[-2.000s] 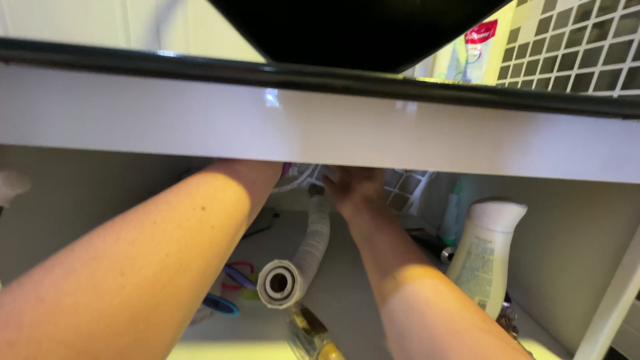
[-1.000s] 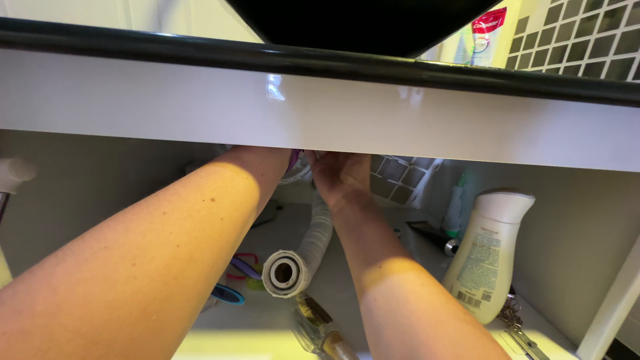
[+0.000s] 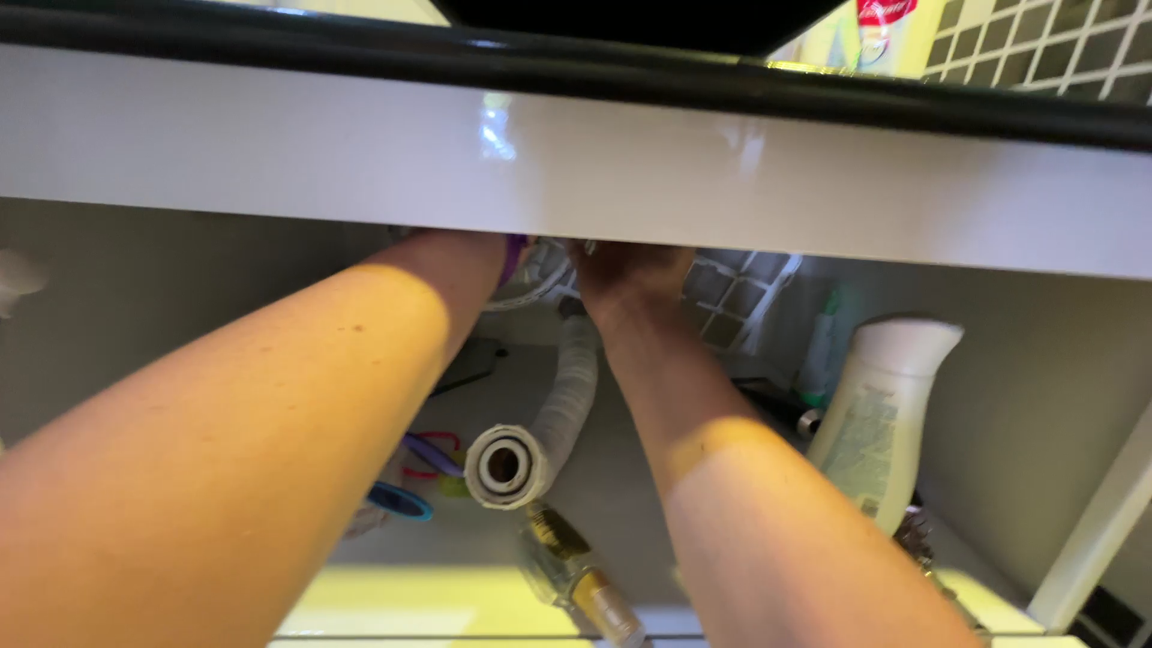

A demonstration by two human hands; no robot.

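Both forearms reach up under the white front panel (image 3: 360,153) of a sink cabinet. My left hand, with a purple band at the wrist, is mostly hidden behind that panel; what it touches is not visible. Partly in view, my right hand (image 3: 634,274) is bent near the panel's lower edge, its fingers hidden. Between the wrists shows a curved white plastic part (image 3: 531,288). Below it, a corrugated drain hose (image 3: 569,387) lies between my forearms, its open white nut end (image 3: 506,466) facing the camera.
A white lotion bottle (image 3: 877,414) stands at right, with a small green-capped tube (image 3: 821,351) behind it. A clear bottle with a gold cap (image 3: 576,567) lies near the front edge. A blue-rimmed oval item (image 3: 400,501) is at left. Black counter edge (image 3: 576,67) runs above; tiles (image 3: 738,288) show behind.
Both hands have stayed under the panel, with the right hand showing slightly different poses. The drain hose remains between the forearms.
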